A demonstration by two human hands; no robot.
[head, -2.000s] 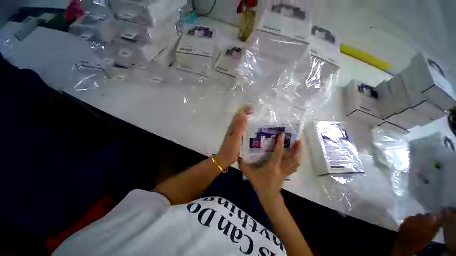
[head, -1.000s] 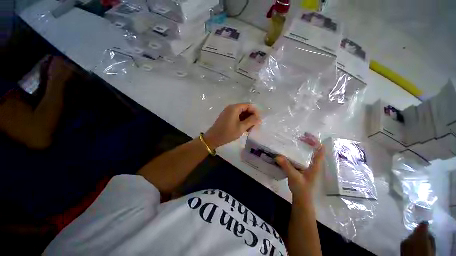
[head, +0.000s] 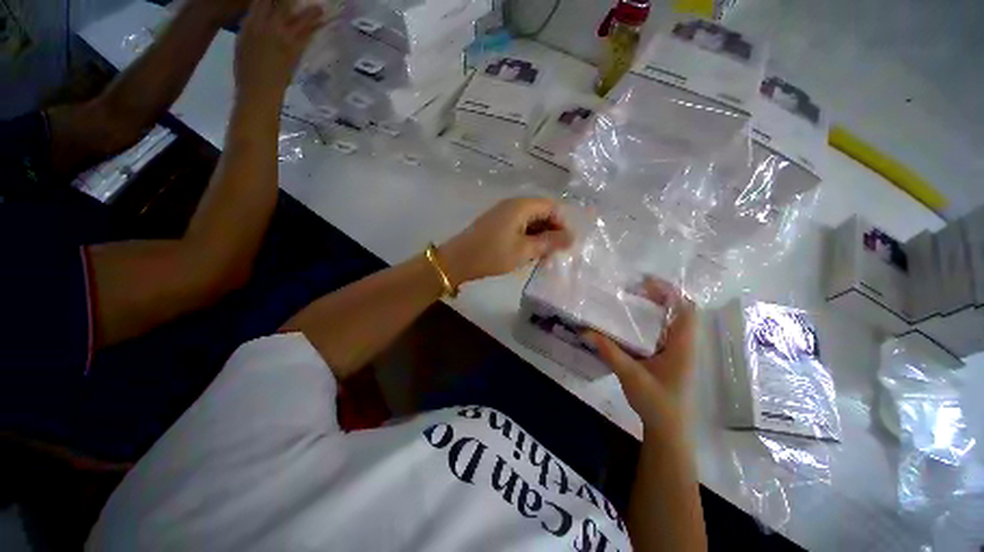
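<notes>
My right hand (head: 658,356) grips a white retail box (head: 593,318) at its right end, thumb on the near side and fingers over the far side. The box lies on its side near the bench's front edge, a dark purple photo on its near face. My left hand (head: 518,237), with a gold bangle, pinches the clear film bag (head: 604,243) above the box's left end. The film spreads behind the box. Whether the box is fully inside the film is hard to tell. A film-covered box (head: 786,367) lies to the right.
White bench (head: 378,205) with black front edge. Box stacks stand at the back (head: 701,65), back left (head: 415,43) and right (head: 869,259). A red-capped bottle (head: 623,43) and yellow strip (head: 885,167) are by the wall. Another person's arm (head: 243,183) reaches over the bench at left.
The box has turned from photo side up onto its side. My left hand has moved from the box to the film. The view has shifted left, and the other person's arms have come over the bench.
</notes>
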